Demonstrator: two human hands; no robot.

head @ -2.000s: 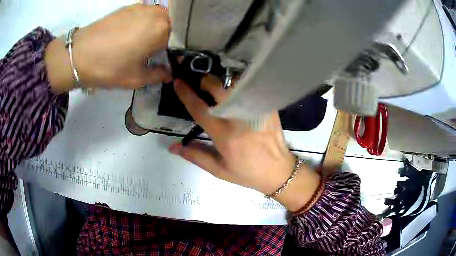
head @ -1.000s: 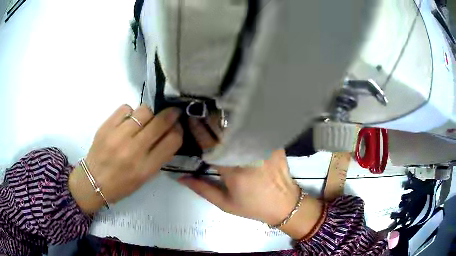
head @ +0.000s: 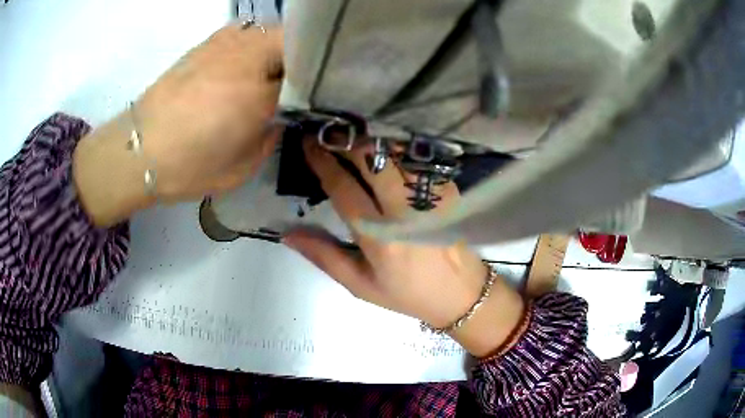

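The black garment panel lies under the cream-white sewing machine head, and only a small part of it shows. My left hand is at the panel's left, behind the machine's left edge; its fingertips are hidden, so its hold cannot be told. My right hand is below the head with its fingers reaching onto the black cloth and its thumb apart on the white table. The metal thread tension spring shows above my right hand. The needle area is mostly hidden.
The white table has a printed scale along its front edge. A wooden ruler and red-handled scissors lie right of my right hand. A side tray area at the right holds black and white pieces.
Since one second ago my left hand has moved up and away from the front, and more of the bed plate shows. My right hand stays at the cloth. The camera view has shifted.
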